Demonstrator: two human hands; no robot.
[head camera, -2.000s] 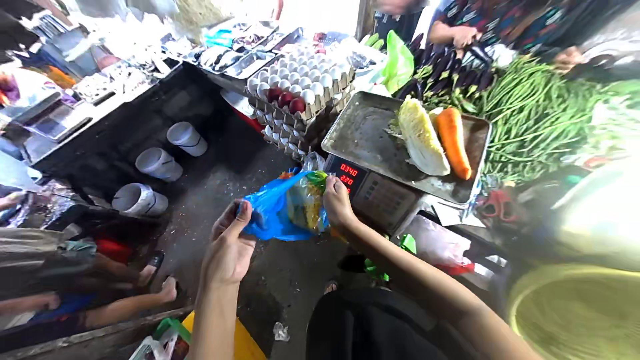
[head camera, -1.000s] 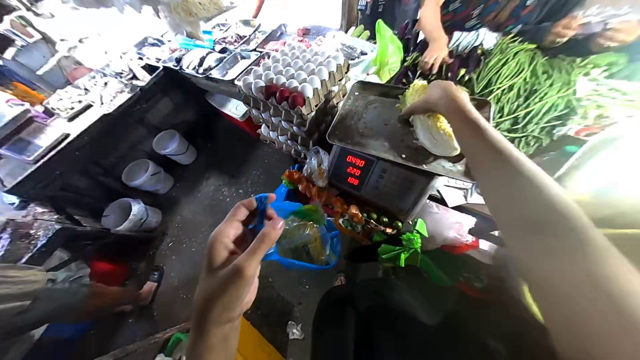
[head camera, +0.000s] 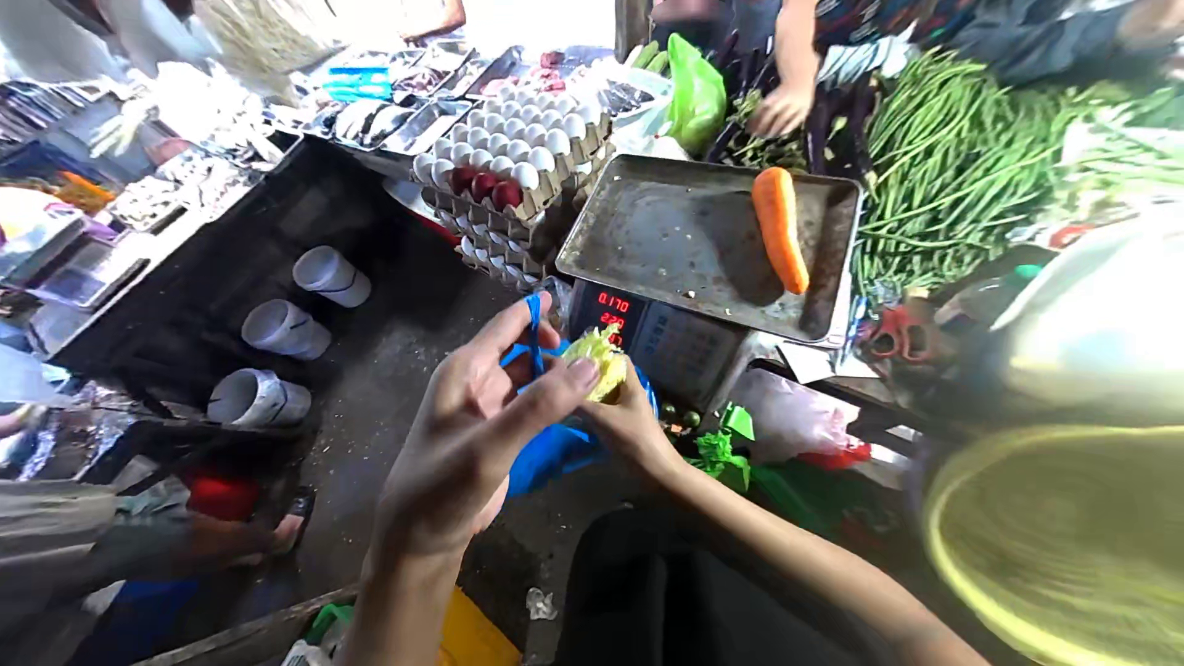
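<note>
My left hand (head camera: 472, 416) holds a blue plastic bag (head camera: 555, 453) by its rim, with a strand of it looped at the fingers. At the bag's mouth, my right hand (head camera: 634, 421) grips a napa cabbage (head camera: 599, 359), whose pale yellow leafy end shows between the two hands. The rest of the cabbage is hidden by my hands and the bag. Just beyond, a worn metal tray (head camera: 675, 231) rests on a digital scale (head camera: 671, 347) with red lit digits. One carrot (head camera: 780, 229) lies on the tray's right side.
Stacked egg cartons (head camera: 518, 148) stand left of the tray. Behind and right are eggplants (head camera: 837, 116), long green beans (head camera: 962, 176) and another person's hand (head camera: 782, 109). A yellow-rimmed basin (head camera: 1064, 536) is at lower right. White buckets (head camera: 282, 328) stand at left. Green plastic (head camera: 721, 453) hangs below the scale.
My right hand has lifted the cabbage off the tray and brought it to the blue bag. The carrot remains on the tray. The other person's hand is still among the eggplants.
</note>
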